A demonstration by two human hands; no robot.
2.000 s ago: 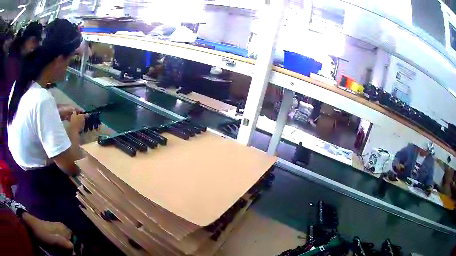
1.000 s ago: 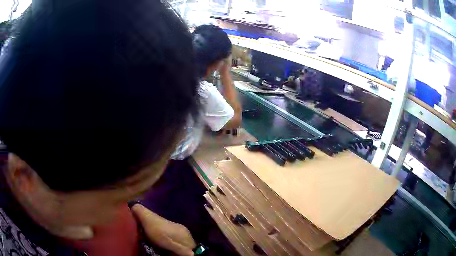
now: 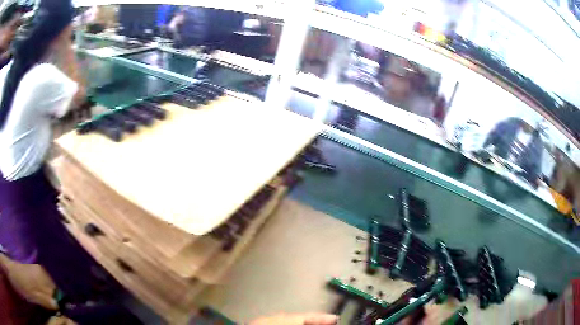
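Green circuit board strips with black modules [image 3: 407,251] lie in an overlapping group at the lower right, partly on the tan board and partly on the belt. Another strip [image 3: 359,292] lies nearer, at the bottom edge. My left hand [image 3: 292,319] is blurred and cut off by the bottom edge, just left of that strip; its grip is hidden. A blurred skin-coloured patch [image 3: 434,312] among the nearest strips looks like part of my right hand; its grip cannot be made out.
A tall stack of cardboard sheets [image 3: 197,159] stands at left, with comb-like assemblies [image 3: 127,119] along its top far edge. The green belt [image 3: 346,184] runs behind, beside a white post [image 3: 286,63]. A person in white [image 3: 35,120] stands at left; another person's forearm [image 3: 28,279] shows below.
The view has swung right and down. The large dark-haired head that filled the left is out of view. The strip group at right is visible again, and hands now show at the bottom edge.
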